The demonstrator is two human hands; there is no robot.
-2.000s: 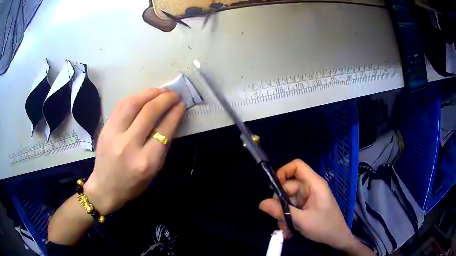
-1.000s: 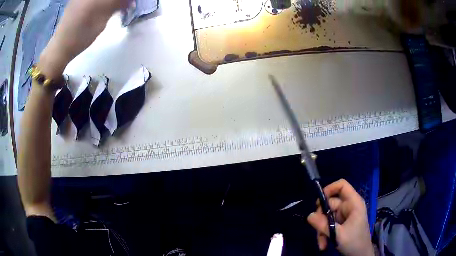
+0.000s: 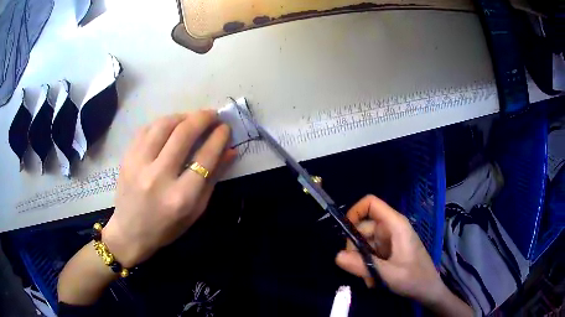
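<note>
My left hand (image 3: 170, 167) holds a small pale grey-white piece (image 3: 237, 124) near the table's front edge. Most of the piece is hidden under my fingers; its free end points right. My right hand (image 3: 393, 251) holds long scissors (image 3: 288, 160) by the black handles. The blades point up and left and their tips lie at the free end of the piece, looking nearly closed. Several curled black-and-white tab pieces (image 3: 99, 111) stand in a row at the left of the table.
The yellow-tan machine bed (image 3: 279, 11) is at the top. A printed ruler (image 3: 396, 110) runs along the front edge. Grey panels (image 3: 18, 43) lie at far left, part of another piece (image 3: 88, 9) at top left. Blue baskets (image 3: 427, 192) with striped grey-white fabric (image 3: 474, 247) are below right.
My left hand has come back from the upper left with a small piece now in it. The scissors have moved left to its end. The view has shifted.
</note>
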